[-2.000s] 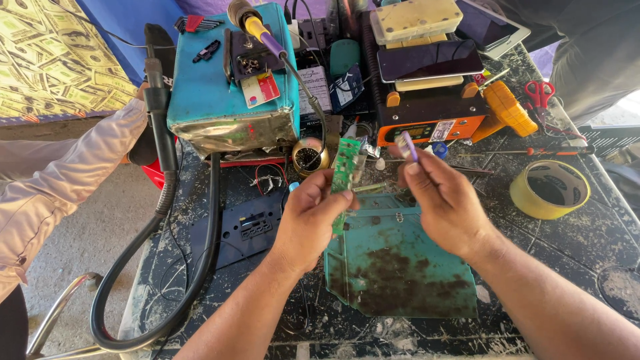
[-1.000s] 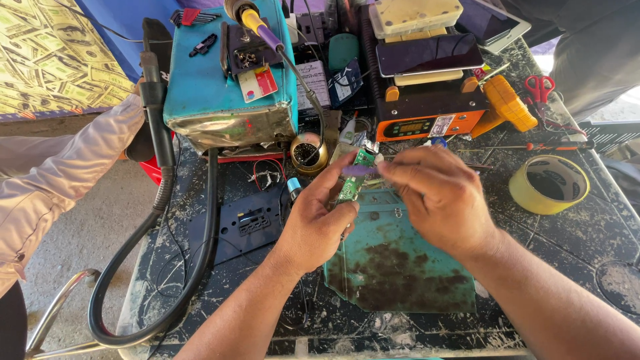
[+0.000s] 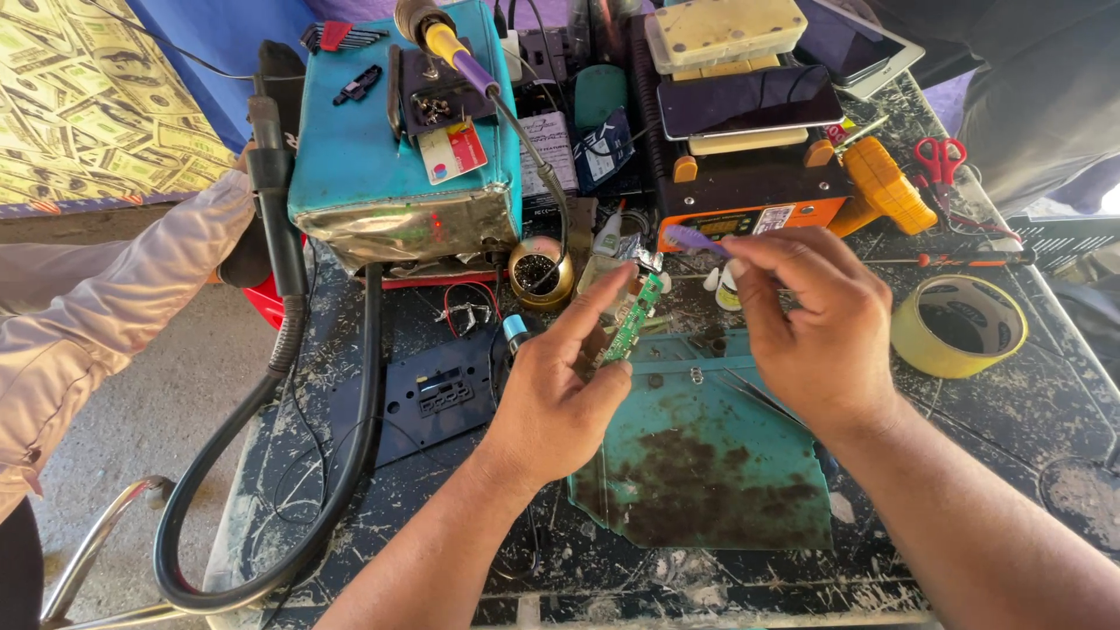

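Note:
My left hand [image 3: 560,394] holds a narrow green circuit board [image 3: 634,319] between thumb and fingers, tilted upward to the right. In my right hand [image 3: 814,324] is a purple brush [image 3: 696,239], seemingly a toothbrush, pinched between thumb and index finger; its head points left, above and apart from the board. Below both hands lies a stained teal mat [image 3: 700,464], with thin metal tweezers [image 3: 761,394] on it near my right wrist. Beside my left hand is a pen-like tool with a light blue end [image 3: 515,328]. A small white bottle [image 3: 728,290] stands behind, between the hands.
A soldering iron [image 3: 451,48] rests over a teal-covered box [image 3: 332,140]. A brass pot [image 3: 541,276], an orange-fronted station [image 3: 752,219], red scissors [image 3: 941,166] and a tape roll [image 3: 958,328] surround the work area. A black hose [image 3: 184,499] loops left, near another person's sleeve [image 3: 131,289].
The purple brush was against the board one second ago; my right hand has since drawn it up and away to the right. My left hand still holds the board.

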